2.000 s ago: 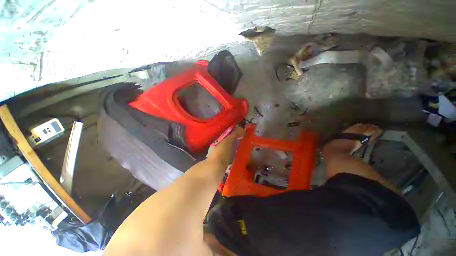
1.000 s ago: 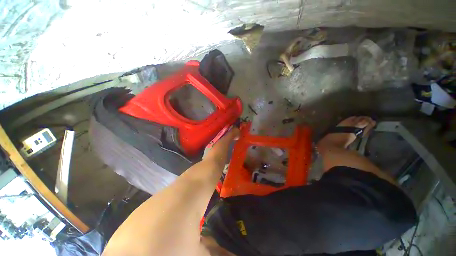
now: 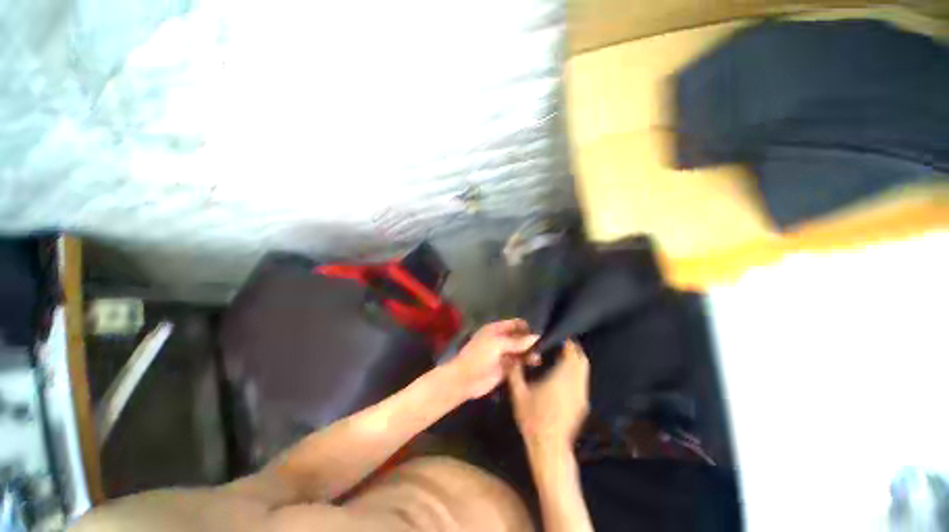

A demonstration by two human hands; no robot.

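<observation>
My left hand (image 3: 489, 358) and my right hand (image 3: 557, 390) are close together near the middle of the view. Their fingers pinch the near edge of a dark panel (image 3: 614, 301), which spreads away to the right beside the white table. The picture is blurred, so the exact finger contact and the panel's full outline are unclear. Dark panels (image 3: 312, 343) lie heaped over the red stool (image 3: 401, 291) to the left of my hands.
The white table (image 3: 843, 384) is at the right. Cardboard (image 3: 614, 135) lies at the upper right with dark cut pieces (image 3: 822, 104) on it. A pale wall fills the upper left. A wooden edge (image 3: 75, 364) and a pale strip (image 3: 135, 379) are at the far left.
The view has swung to the right, bringing in the table and cardboard. My left hand has left the red stool area; both hands now hold a dark panel. My right hand has come into view.
</observation>
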